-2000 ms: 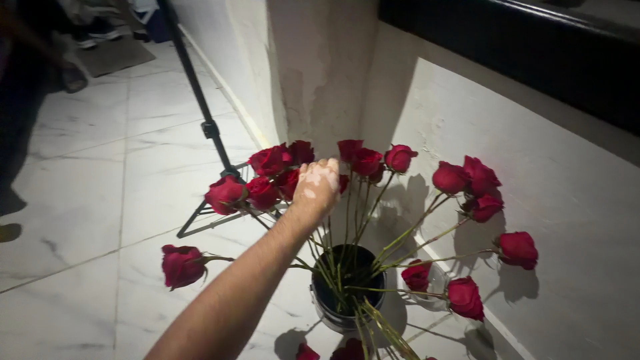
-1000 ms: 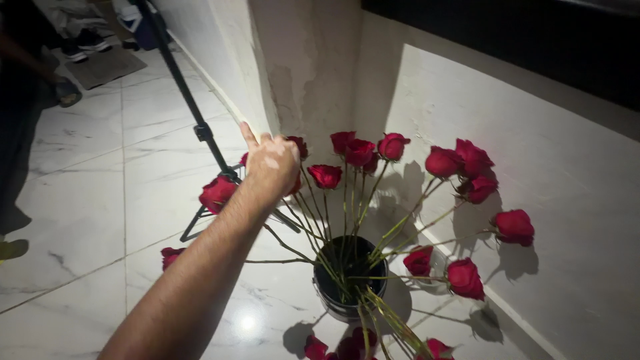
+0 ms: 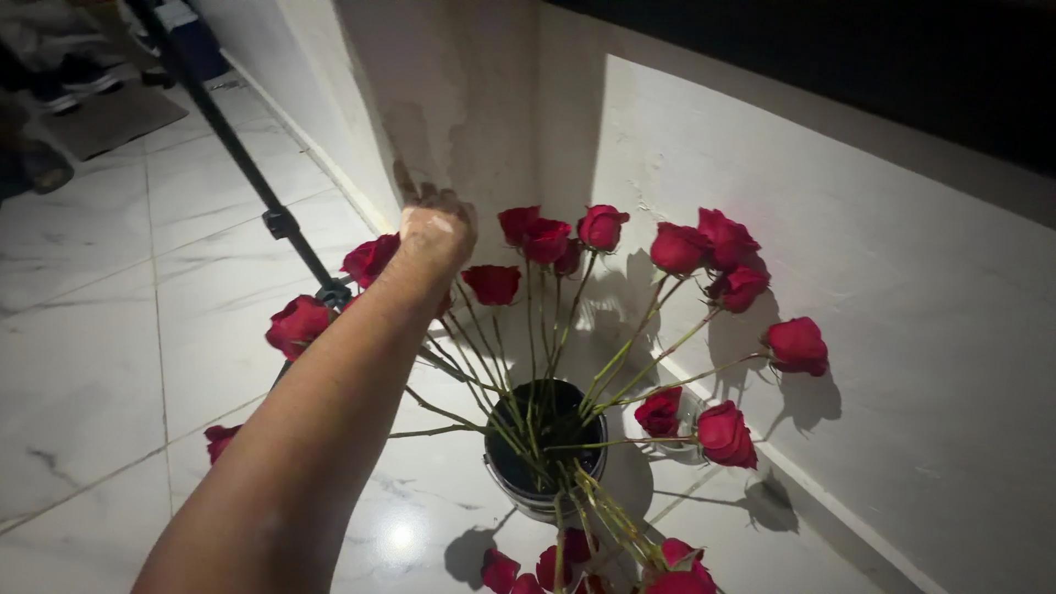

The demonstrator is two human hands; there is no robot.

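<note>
My left hand (image 3: 437, 223) reaches in from the lower left, back of the hand up, over the far-left part of a spread of red roses. Its fingers are blurred and shadowed, so whether they grip anything is unclear. Close to it are a red rose (image 3: 371, 259) on the left and another red rose (image 3: 492, 285) at the lower right. Long green stems (image 3: 532, 330) fan out from a dark round bucket (image 3: 544, 505) on the floor. More roses lean out at the right, such as a red rose (image 3: 797, 346), and below the bucket. My right hand is out of view.
A black tripod or stand leg (image 3: 239, 157) slants down behind the roses at the left. A white wall (image 3: 891, 313) with a dark ledge (image 3: 825, 74) flanks the right. A clear glass container (image 3: 689, 425) is by the wall. Another person's feet (image 3: 82, 78) and a mat (image 3: 124, 115) are at the upper left.
My left hand has moved off the rose cluster, left and upward. A rose right of the hand, covered two seconds ago, now shows. The view has shifted somewhat.
</note>
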